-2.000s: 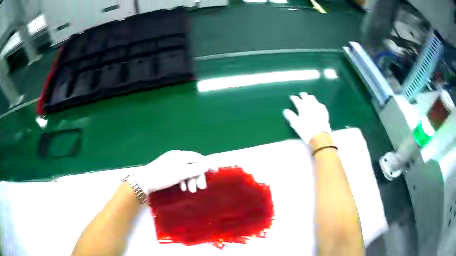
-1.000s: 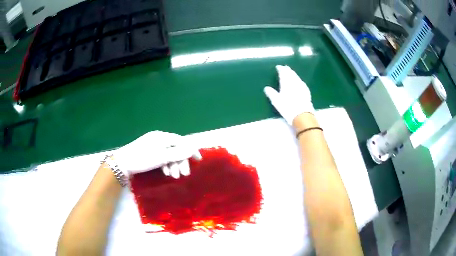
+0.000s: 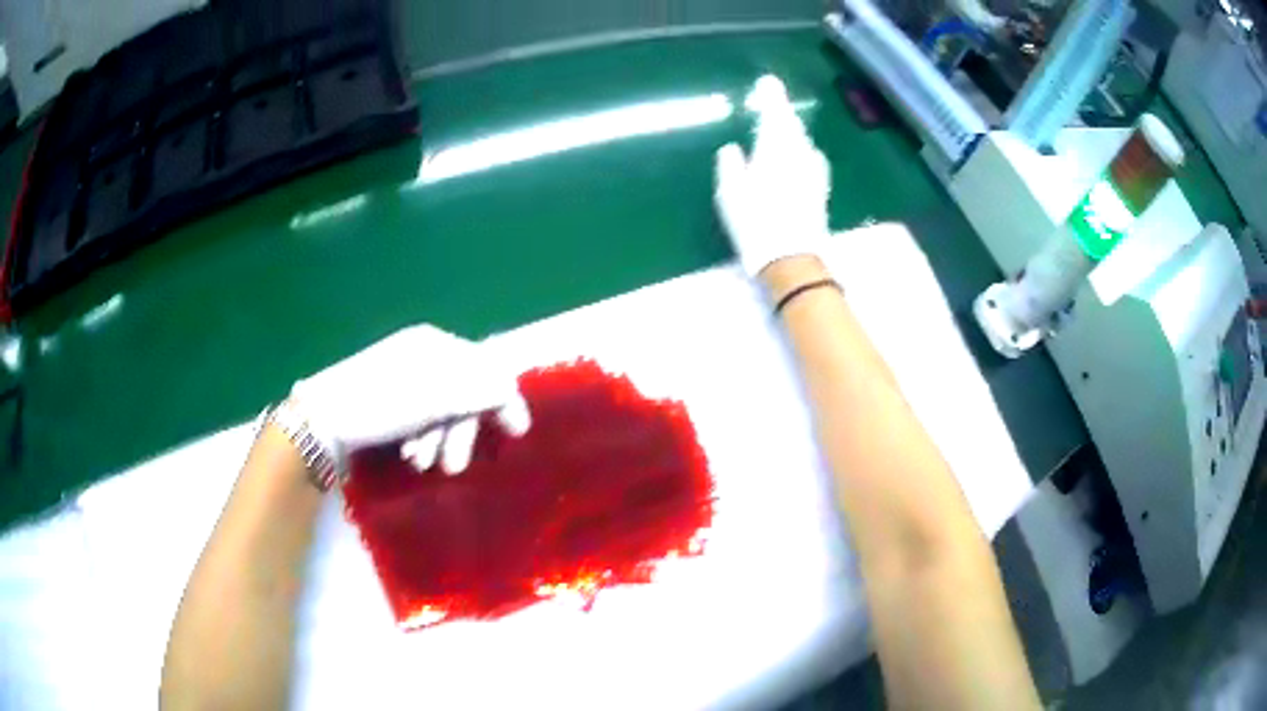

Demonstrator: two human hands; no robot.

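Note:
A pile of glossy red film pieces [image 3: 556, 486] with ragged edges lies on the white table cover [image 3: 778, 556]. My left hand [image 3: 417, 403], in a white glove with a metal band at the wrist, rests on the pile's upper left part, fingers curled downward; whether it grips a film cannot be told. My right hand [image 3: 775, 181], in a white glove with a dark band, is stretched forward over the green conveyor belt [image 3: 584, 208], beyond the cover's far edge. Its fingers are extended and no object shows in it.
A large black tray [image 3: 222, 125] with moulded pockets is at the far left. A dark frame edge [image 3: 14, 417] shows at the left rim. A signal tower light [image 3: 1098, 229] and a white machine [image 3: 1181, 403] stand right. A small dark item [image 3: 864, 103] lies near the belt's far right.
The view has shifted rightward, so the tray and dark frame sit further left. My right hand has reached farther forward over the belt. My left hand stays on the red pile.

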